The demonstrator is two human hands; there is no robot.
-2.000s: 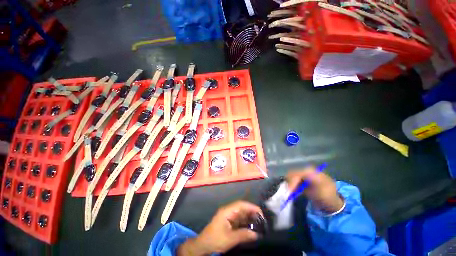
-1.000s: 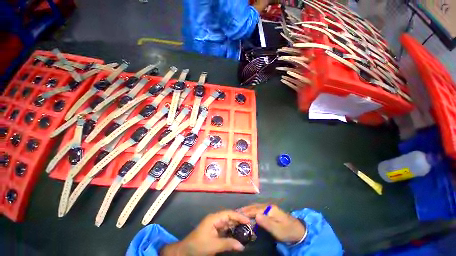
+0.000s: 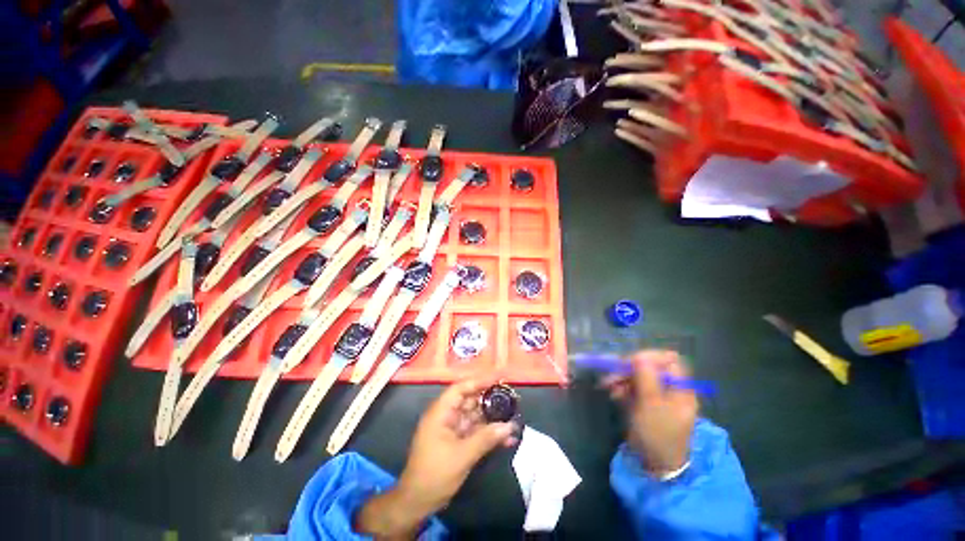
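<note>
My left hand (image 3: 450,441) holds a dark round watch head (image 3: 499,403) between thumb and fingers, near the front tray edge. A white wipe (image 3: 544,478) hangs just right of it, by the left fingers; how it is held is unclear. My right hand (image 3: 658,418) holds a slim blue pen-like tool (image 3: 683,383), blurred, its pale end pointing left toward the tray corner. The orange-red watch tray (image 3: 534,248) holds round watch heads in pockets, with strapped watches (image 3: 352,340) lying across it.
A small blue cap (image 3: 625,313) lies right of the tray. A yellow-handled knife (image 3: 813,350) and a translucent bottle (image 3: 899,322) lie at right. Stacked trays (image 3: 730,132) with straps and a paper sheet (image 3: 757,188) stand behind, beside a black fan (image 3: 558,103). A person's blue sleeve (image 3: 471,42) shows behind.
My hands have moved apart; the right, with the blue tool, has moved right and up. The left has raised the watch head toward the tray. The white wipe now shows clearly.
</note>
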